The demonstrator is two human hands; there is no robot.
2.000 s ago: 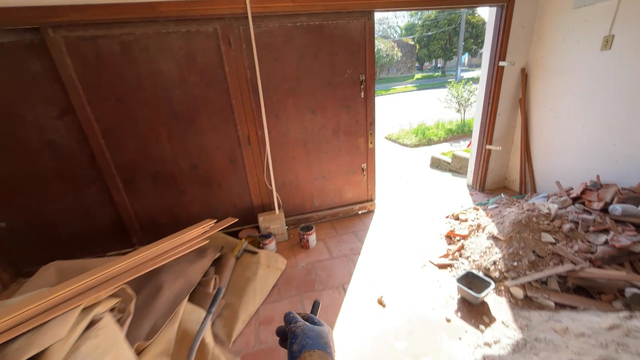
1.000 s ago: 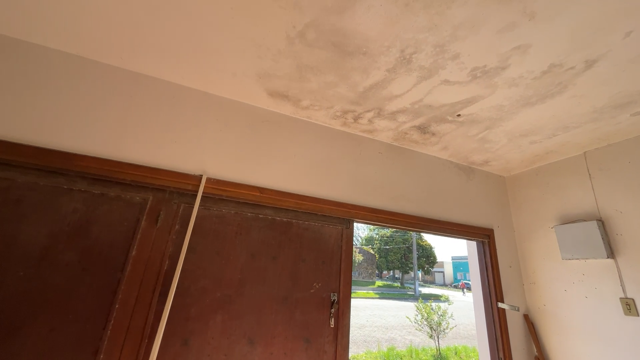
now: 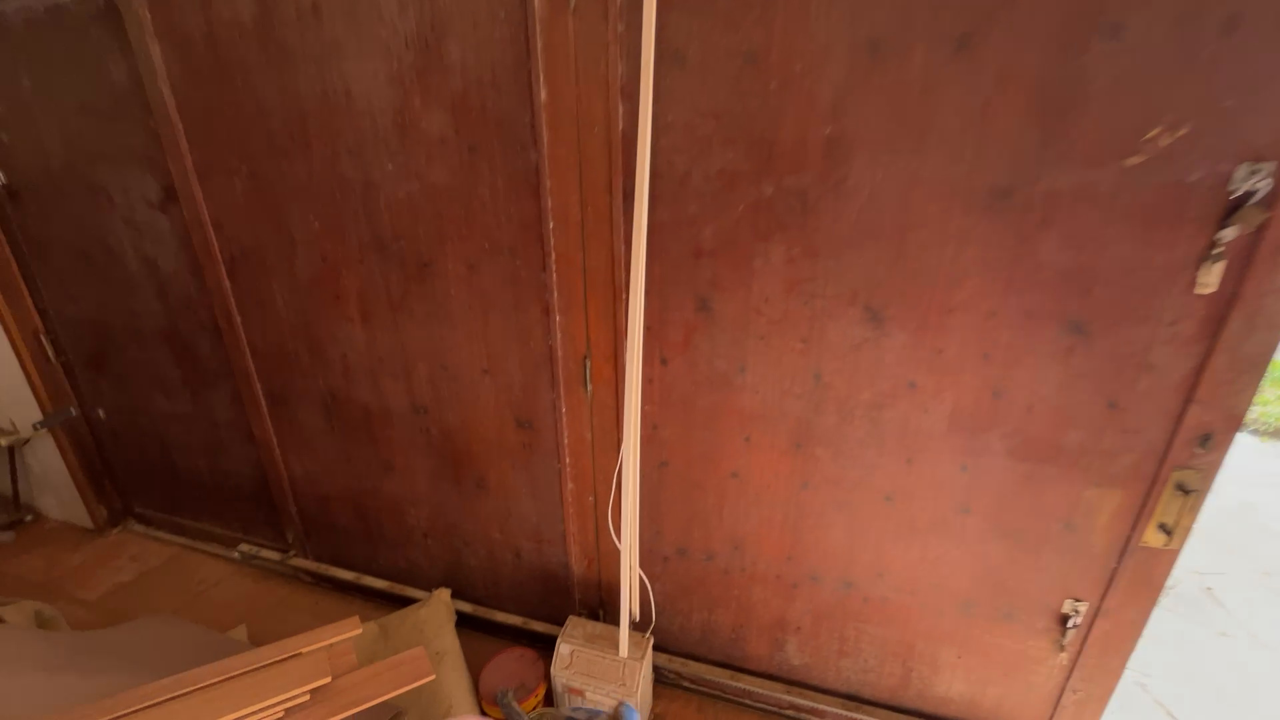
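At the bottom edge, a blue and dark grey shape barely shows in front of the box; it looks like part of my gloved right hand, cut off by the frame, and what it holds is hidden. My left hand is out of view. A pale box-shaped block rests on the floor against the wooden door panels. Long thin pale strips rise from it, with a thin white cord looping alongside. Left of the block is a reddish round can, partly behind a dark grey object.
Wooden boards and brown sheeting lie on the floor at lower left. A floor track runs under the panels. Metal latches and a brass lock plate are on the door's right edge, beside the bright opening.
The view has swung up to the ceiling and back down, now nearer the door panels. Two seconds ago a gloved hand with a short dark object showed at the bottom centre.
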